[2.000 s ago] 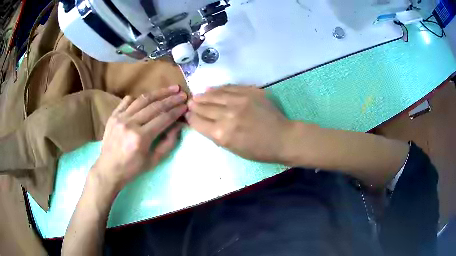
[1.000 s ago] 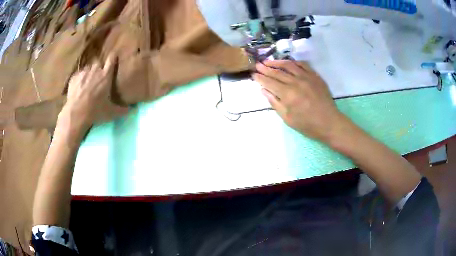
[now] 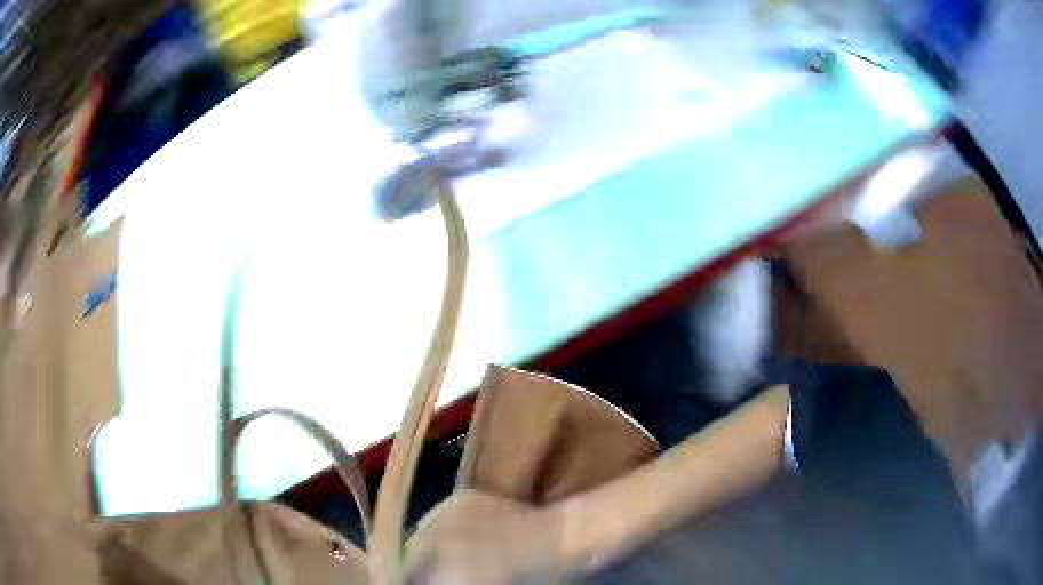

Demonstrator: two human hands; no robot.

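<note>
A brown bag body (image 3: 549,440) with a pale cut edge hangs over the table's front edge at the bottom of the view, in front of my body. A long narrow brown strap (image 3: 429,354) runs from it up towards the presser foot area (image 3: 440,171); a smaller strap loop stands to its left. My right hand (image 3: 480,537) is blurred at the bottom edge, closed on the brown bag body beside the strap; its fingers are mostly hidden. My left hand is not in view.
The pale green table (image 3: 675,206) has a red front edge. The blurred sewing machine (image 3: 400,57) stands at the top. More brown material (image 3: 52,400) lies at the left. A brown box-like surface (image 3: 904,309) is at the right.
The view has shifted. My right hand has left the presser foot and come down towards my body. The brown material has moved from the upper left to the bottom. My left hand has left the view.
</note>
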